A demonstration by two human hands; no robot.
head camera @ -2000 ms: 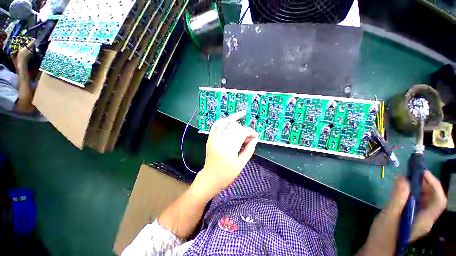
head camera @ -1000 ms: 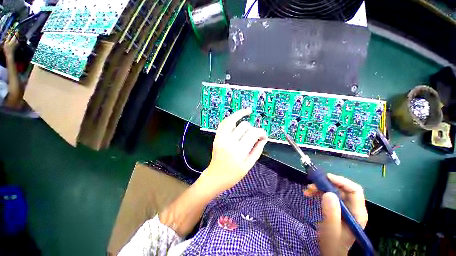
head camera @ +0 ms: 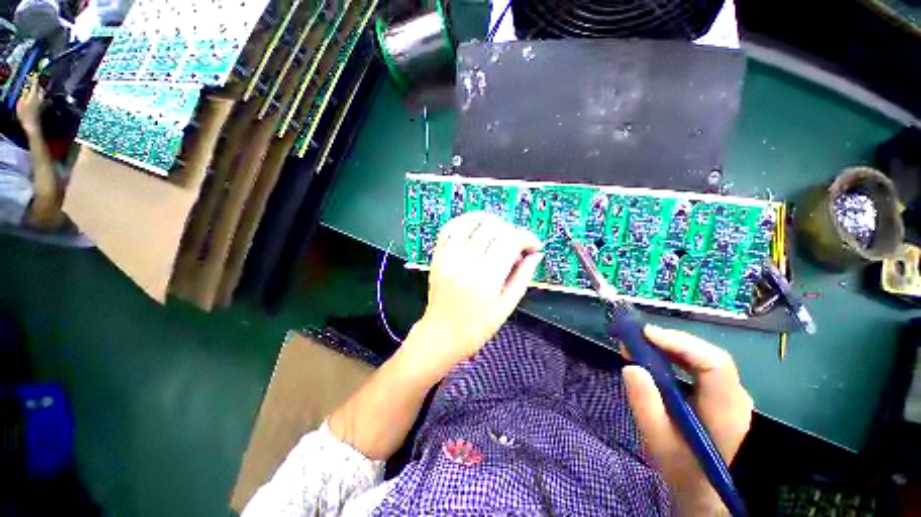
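Observation:
A long green PCB panel (head camera: 646, 247) with pale edge rails lies on the green bench. My right hand (head camera: 697, 414) holds a soldering iron (head camera: 661, 374) by its dark blue handle; its metal tip is over the middle of the panel. My left hand (head camera: 480, 278) is over the panel's left-centre part, thumb and index finger pinched together near the tip. Solder wire (head camera: 382, 303) loops off the bench edge left of this hand; the wire between the fingers is too small to make out.
A black plate (head camera: 606, 111) lies behind the panel, with a fan (head camera: 616, 15) and solder spool (head camera: 414, 45) beyond. A tip-cleaning pot (head camera: 858, 217) and sponge (head camera: 902, 271) are at right. Stacked boards with cardboard (head camera: 141, 217) stand at left. A person's arm (head camera: 40, 151) shows far left.
The right hand has brought the iron from the cleaning pot to the panel, and its tip is now slightly further up the panel. The left hand's fingers have curled in.

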